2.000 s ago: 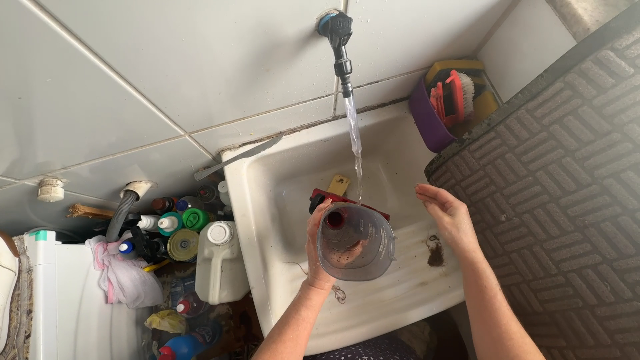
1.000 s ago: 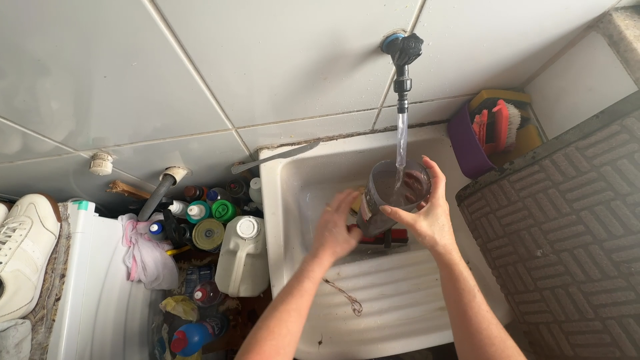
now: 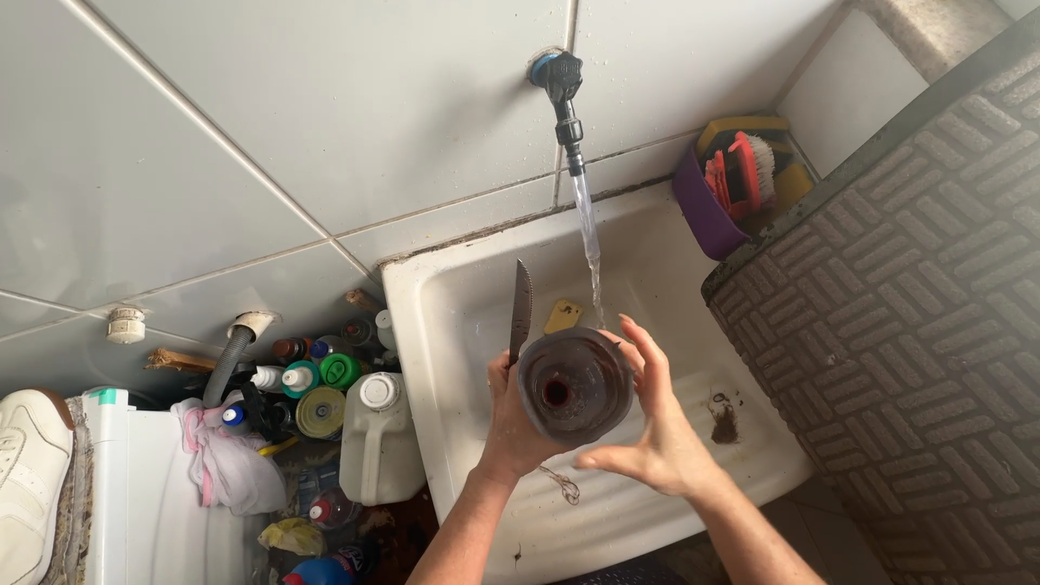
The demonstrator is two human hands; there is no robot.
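Note:
A dark translucent plastic container [image 3: 575, 386], its open mouth facing up, is held over the sink in my left hand [image 3: 516, 431]. A serrated knife [image 3: 521, 305] stands up beside it; its lower end is hidden behind that hand. My right hand [image 3: 658, 422] curves around the container's right side, fingers apart; whether the fingertips touch it is unclear. Water runs from the black faucet [image 3: 563, 89] and passes out of sight behind the container and my right fingertips. A yellow sponge [image 3: 563, 315] lies in the white laundry sink [image 3: 455, 357].
A purple tub [image 3: 705, 203] with a red-handled brush [image 3: 751, 171] sits at the sink's back right corner, beside a textured grey panel [image 3: 910, 325]. Several bottles and a white jug [image 3: 382, 455] crowd the left side. Dark debris [image 3: 725, 422] and a hair-like tangle [image 3: 565, 486] lie on the washboard slope.
The container has come away from under the faucet's stream, toward me. My right hand has let go of its rim and spread its fingers. The knife now shows upright by my left hand.

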